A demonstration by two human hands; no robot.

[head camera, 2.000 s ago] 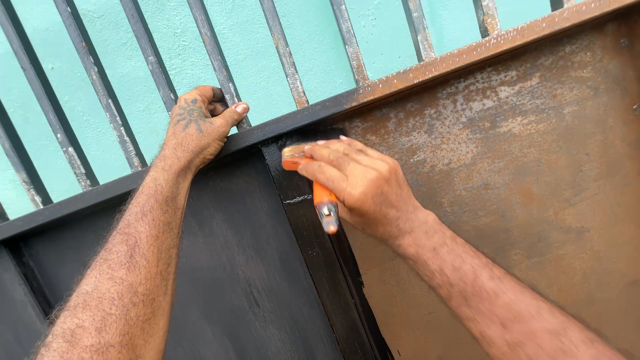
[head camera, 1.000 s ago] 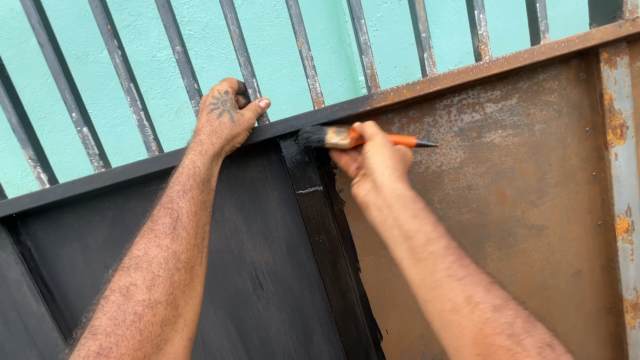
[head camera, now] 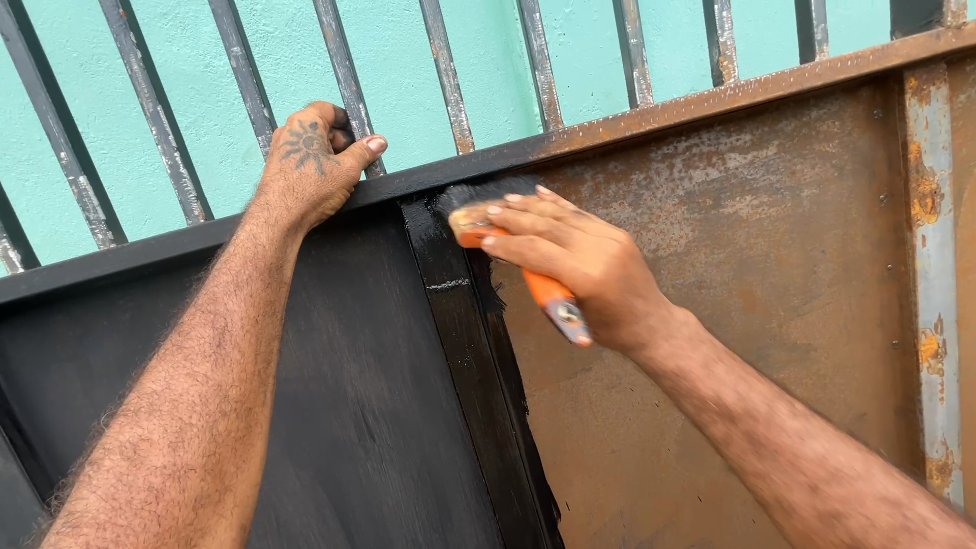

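Observation:
My right hand (head camera: 579, 263) is closed around a paintbrush (head camera: 550, 293) with an orange handle and dark, paint-loaded bristles. Its bristles lie against the underside of the metal gate's top rail (head camera: 435, 174), where a vertical post (head camera: 461, 328) coated in wet black paint meets it. My left hand (head camera: 316, 156), tattooed on the back, grips the rail beside an upright bar (head camera: 343, 72), its thumb on top and fingers partly hidden behind. The panel (head camera: 366, 396) left of the post is black. To the right, the panel (head camera: 686, 343) is bare, rusty brown metal with a ragged paint edge.
Upright bars (head camera: 149, 107) with worn grey paint rise from the rail in front of a turquoise wall (head camera: 488, 69). A rust-spotted grey post (head camera: 932, 252) stands at the right. The rail's right part (head camera: 747, 95) is rusty brown.
The brush handle, pointing right one second ago, now points down and to the right, with the bristles up against the rail. My left hand stays on the rail. The view has shifted to the right.

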